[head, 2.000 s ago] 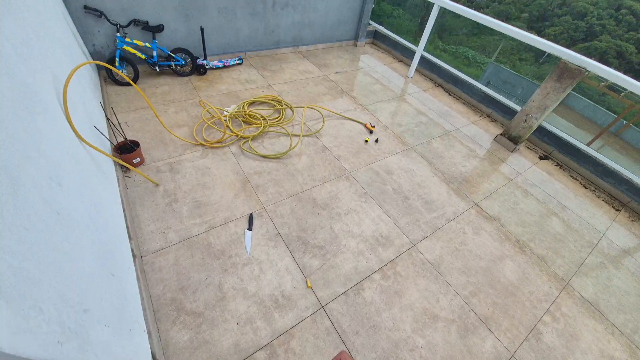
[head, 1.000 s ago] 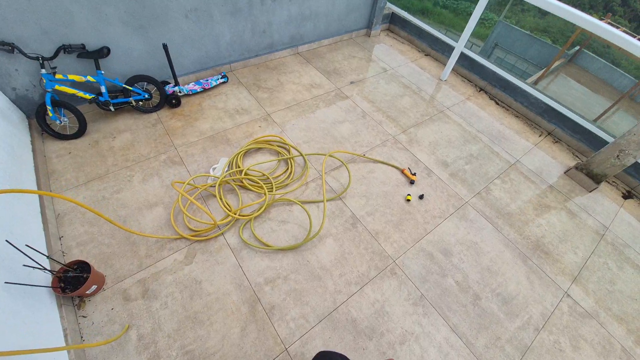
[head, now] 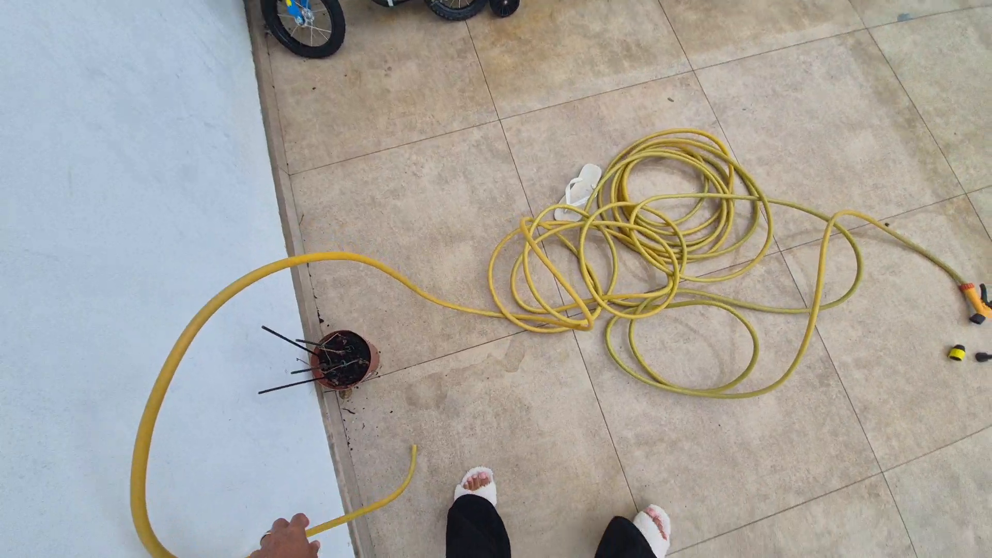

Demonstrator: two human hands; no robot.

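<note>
At the bottom left my left hand (head: 287, 538) is closed around the yellow garden hose (head: 203, 306) near its free end, which curves up over the tiles. From my hand the hose arches across the white wall, passes above the plant pot and runs into a loose tangle of coils on the floor. An orange hose spray nozzle (head: 975, 302) is on its far end at the right edge. Just below the nozzle lies a yellow and black hose connector (head: 957, 353), with a small black fitting (head: 983, 357) beside it. My right hand is out of view.
A brown plant pot (head: 344, 359) with dark sticks stands against the white wall (head: 139, 155). One white flip-flop (head: 577, 192) lies by the coils. At the top are wheels of a blue children's bicycle (head: 304, 23). My feet in white slippers (head: 476, 483) are at the bottom.
My left hand has come into view on the hose near its free end, which lay on the floor by the pot before. The view has moved closer and tilted down.
</note>
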